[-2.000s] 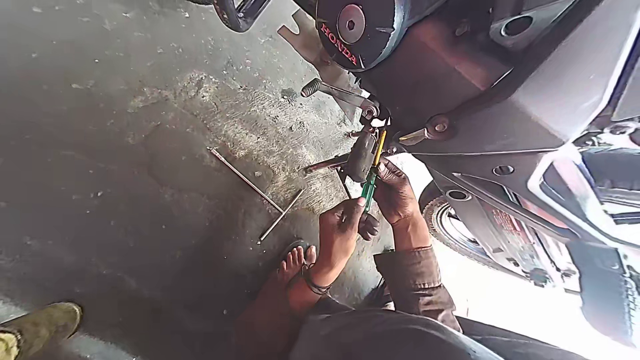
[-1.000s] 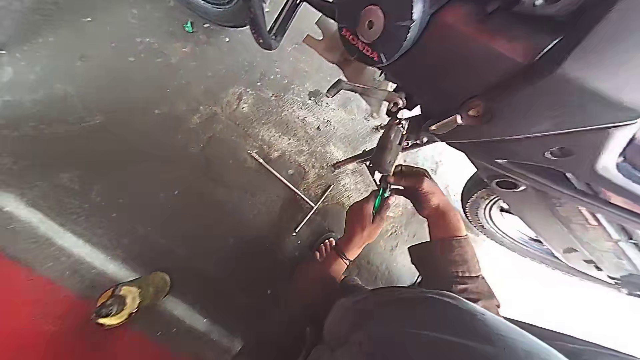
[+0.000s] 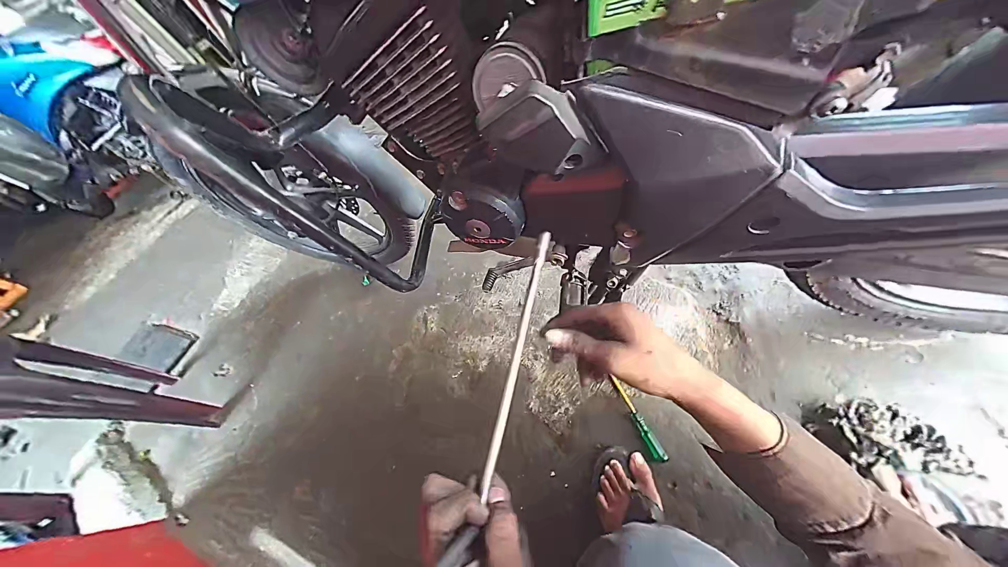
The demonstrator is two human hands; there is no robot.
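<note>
My left hand (image 3: 472, 520), at the bottom centre, grips the lower end of a long metal rod tool (image 3: 516, 362), which slants up toward the motorcycle's engine. My right hand (image 3: 614, 346) is just below the motorcycle's footrest area (image 3: 579, 287), thumb and forefinger close together; whether anything small lies between them cannot be told. A screwdriver with a green handle (image 3: 650, 441) and yellow shaft lies on the floor below my right hand. The gear shift lever (image 3: 508, 272) is left of the footrest, under the round engine cover (image 3: 482, 213).
The motorcycle's side panel (image 3: 685, 165) spans the top, with its black crash guard (image 3: 315, 220) and front wheel at left. A foot in a sandal (image 3: 618, 488) is below the screwdriver. A blue motorcycle (image 3: 55, 79) stands at far left, dark panels (image 3: 94, 386) under it.
The green screwdriver, earlier held in both hands at the footrest, now lies on the floor. My left hand now holds a long metal rod. The view has swung up and widened.
</note>
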